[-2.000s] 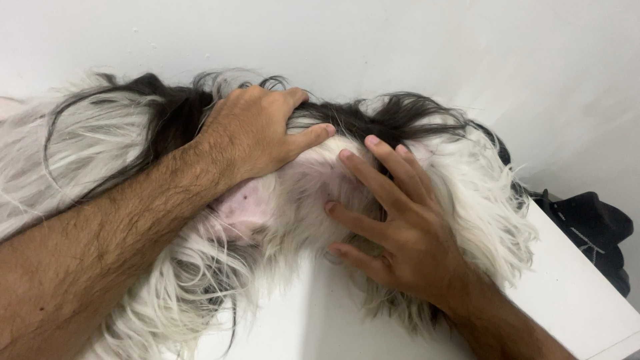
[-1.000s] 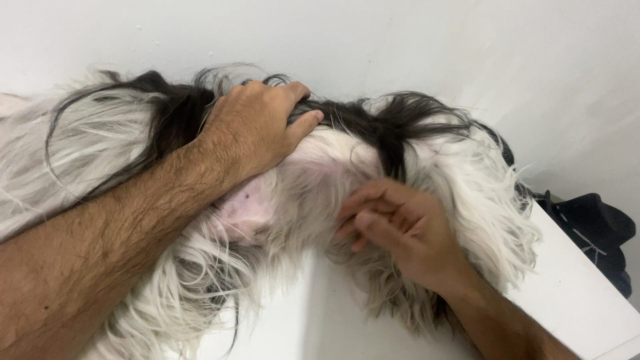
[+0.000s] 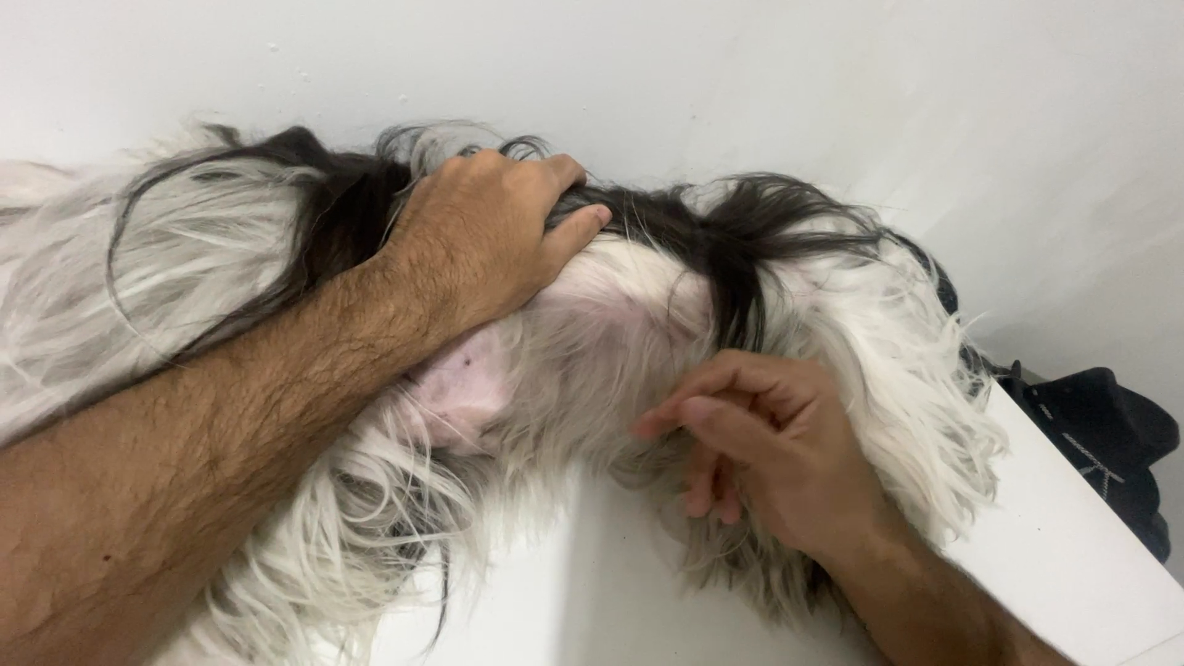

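Observation:
A long-haired dog [image 3: 601,342] with white, grey and black fur lies across a white surface, pink skin showing through at its middle. Its head cannot be made out. My left hand [image 3: 499,222] rests on the dark fur along the upper edge of the body, thumb apart from the fingers, nothing grasped. Over the dog's middle, just below a lock of black hair, is my right hand [image 3: 758,435]. Its fingers are curled loosely with gaps between them; they are slightly blurred, and whether they touch the fur cannot be told.
The white tabletop [image 3: 1064,527] has a diagonal edge at the right. Beyond that edge sits a black fabric item [image 3: 1091,435] with light marks. A pale wall [image 3: 647,74] rises directly behind the dog.
My right hand was spread on the dog's fur two seconds ago; its fingers have since curled and moved lower. My left hand has stayed on the dog's upper side.

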